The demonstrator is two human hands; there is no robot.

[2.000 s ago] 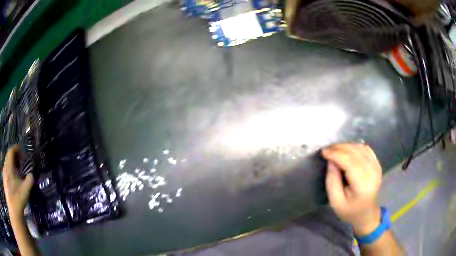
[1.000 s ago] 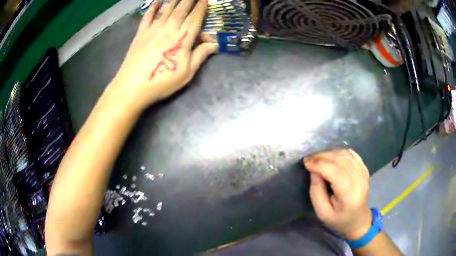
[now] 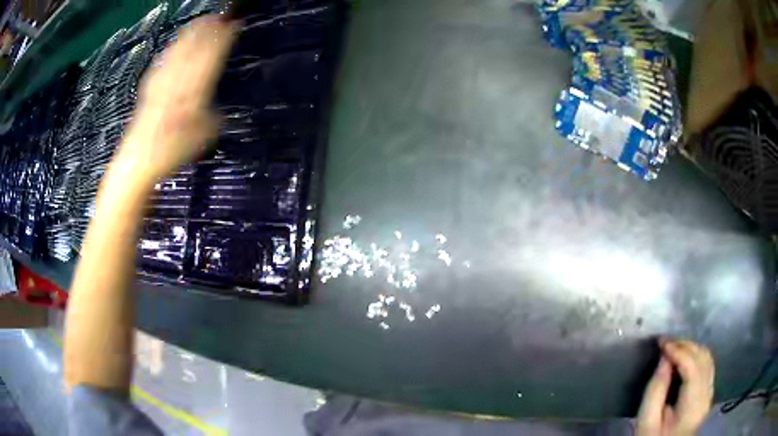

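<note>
My left hand (image 3: 181, 94) is blurred and reaches over the black blister tray (image 3: 256, 162) at the left; whether it holds anything cannot be told. My right hand (image 3: 682, 383) rests low at the right with its fingers curled, near the mat's front edge; what is between its fingertips is not clear. A fanned stack of blue boards (image 3: 610, 102) lies at the upper right, the nearest one with a silvery middle. Small clear-silver components (image 3: 367, 260) lie loose right of the tray.
Silvery rows of boards (image 3: 94, 145) stand in the tray area at far left. A dark round spiral grille (image 3: 742, 157) is at the right edge, with a brown box-like side (image 3: 721, 72) beside it. Black cables (image 3: 755, 396) show at lower right. The green mat (image 3: 426, 111) glares at right.
The view has turned left, so tray and component pile appear further right. My left hand has left the board stack and is over the tray. My right hand keeps its curled pose.
</note>
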